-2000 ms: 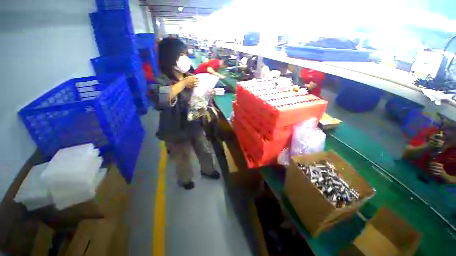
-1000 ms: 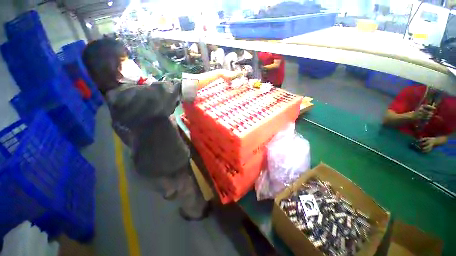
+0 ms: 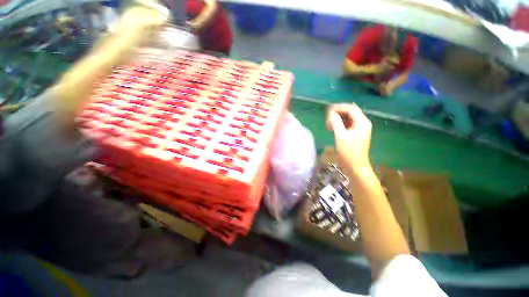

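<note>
A tall stack of red parts trays [image 3: 185, 116] stands at centre left, with rows of slim metal parts in the top tray's slots. My right hand [image 3: 350, 125] is raised above the carton of metal parts [image 3: 333, 212], right of the stack. Its fingers are curled; blur hides whether they hold something small. My forearm hides part of the carton. A flat whitish piece [image 3: 332, 198] lies on the metal parts. A bag of lilac-white crinkled plastic [image 3: 292, 159] sits between stack and carton. My left hand is out of the picture.
Another person's blurred arm [image 3: 93, 72] reaches over the stack from the left. An open brown carton [image 3: 432, 212] stands at right. The green conveyor [image 3: 417, 136] runs behind. A person in red [image 3: 386, 55] is across it. A yellow floor line [image 3: 64, 278] shows at lower left.
The view has turned right and come closer to the tray stack. My right hand and forearm have come into view over the carton. The other person now shows only partly at the left edge.
</note>
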